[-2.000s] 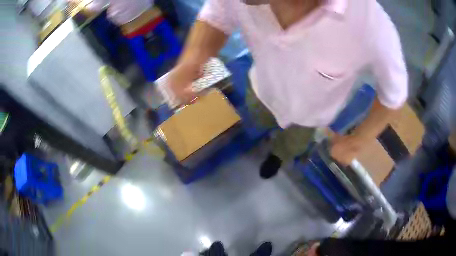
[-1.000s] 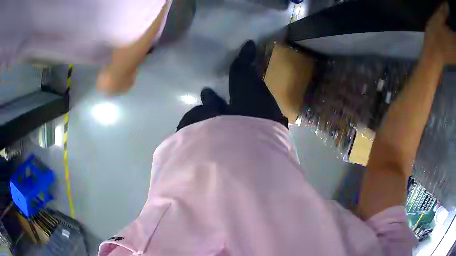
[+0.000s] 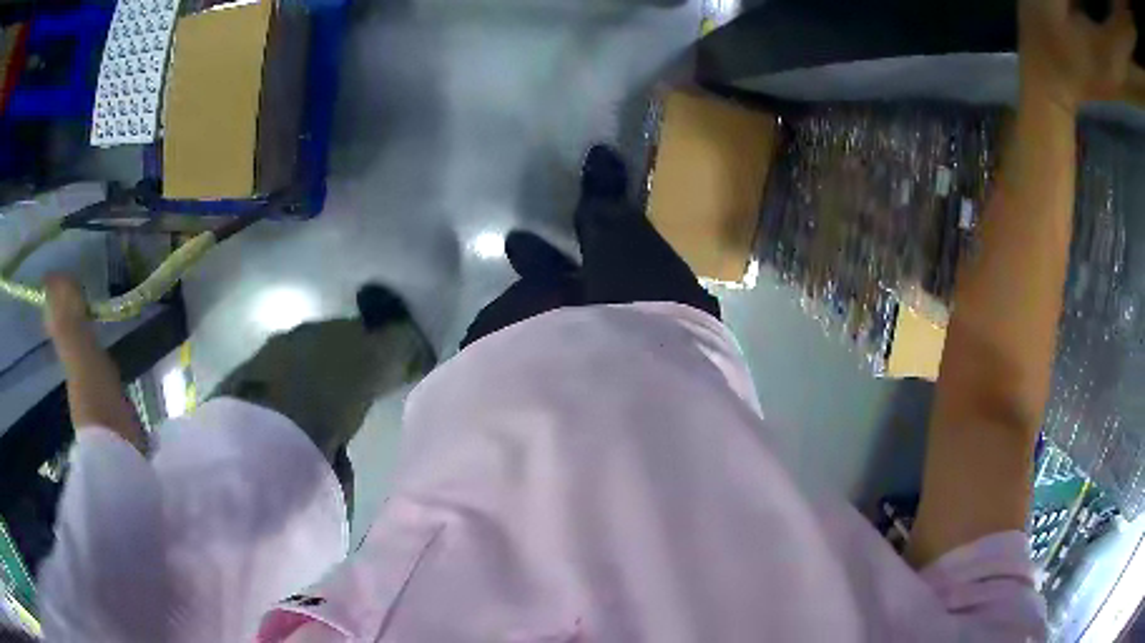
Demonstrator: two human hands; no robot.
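Note:
My right hand (image 3: 1082, 53) is at the top right corner, partly cut off by the edge, beside a dark bar-like surface (image 3: 866, 35). Its fingers are unclear and I cannot tell whether it grips anything. My bare forearm crosses over clear, shiny tray stacks (image 3: 866, 201). A brown cardboard sheet (image 3: 713, 182) lies left of those stacks, and a smaller brown piece (image 3: 917, 342) is below them. My left hand is not in view.
Another person's hand (image 3: 65, 308) is at the yellow-striped handle (image 3: 157, 279) of a blue trolley (image 3: 324, 113). The trolley carries a brown-topped stack (image 3: 216, 107) and a perforated white tray (image 3: 129, 75). That person stands close at my left.
The other person has moved down the left side and now has a hand at the trolley handle. The trolley has come into view at upper left. My right arm has barely moved.

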